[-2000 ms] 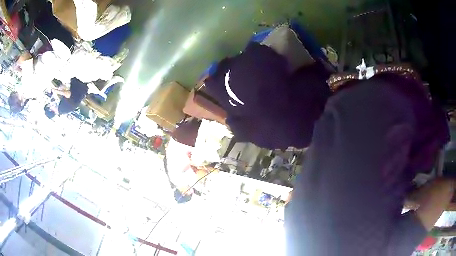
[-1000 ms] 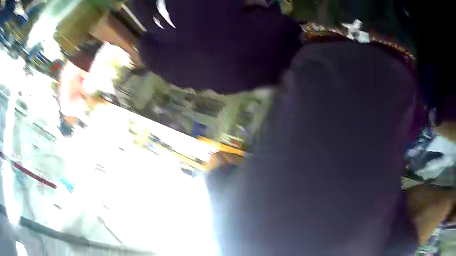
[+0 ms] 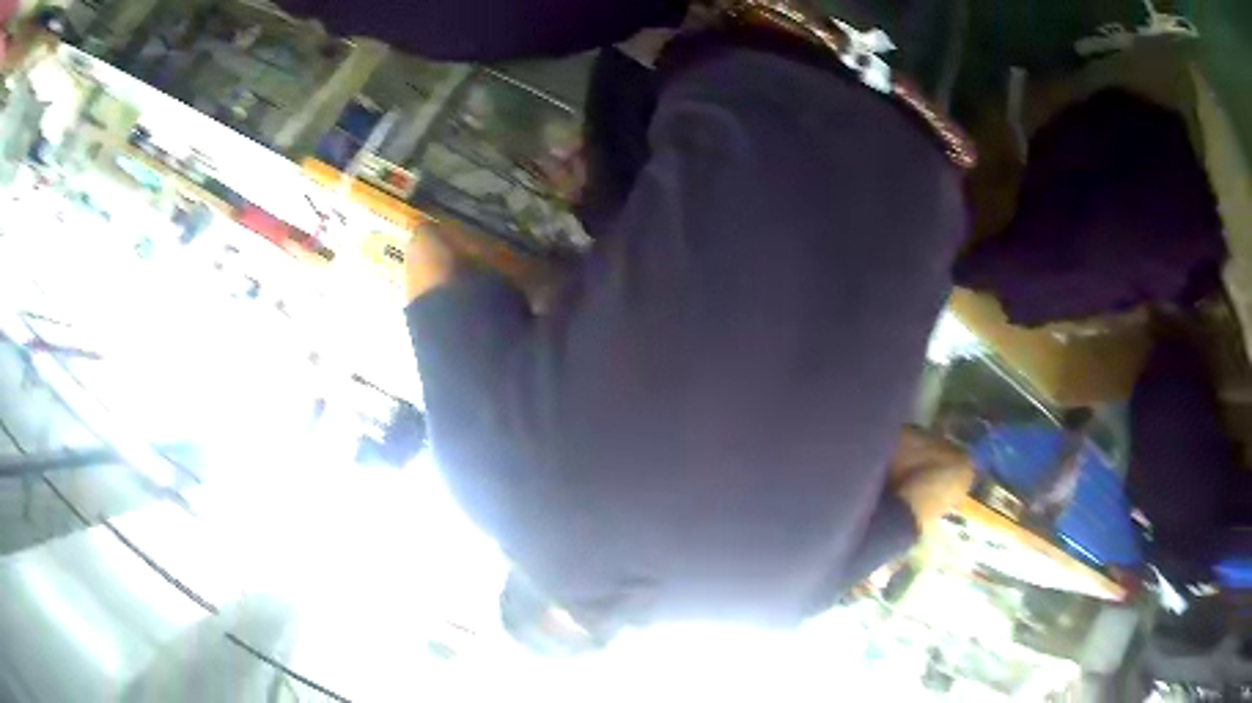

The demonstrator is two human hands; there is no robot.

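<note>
Neither of my hands is in view. Nearest in front of me is a person in dark purple-grey clothing, with a patterned brown band and a white bow-like piece at its upper edge. The person's bare forearms show on both sides, near the orange-brown edges of a worktable. What those hands do is hidden or blurred. A dark purple cloth bundle lies in or over a brown box at the right.
The view is tilted and blurred, with strong glare at the lower left. A blue crate stands at the right beside another orange-brown table edge. Dark cloth hangs in at the top. Blurred items lie along the table at the upper left.
The view has swung to the right. The person in dark clothing now sits more central, and the cloth bundle, brown box and blue crate at the right have come into view.
</note>
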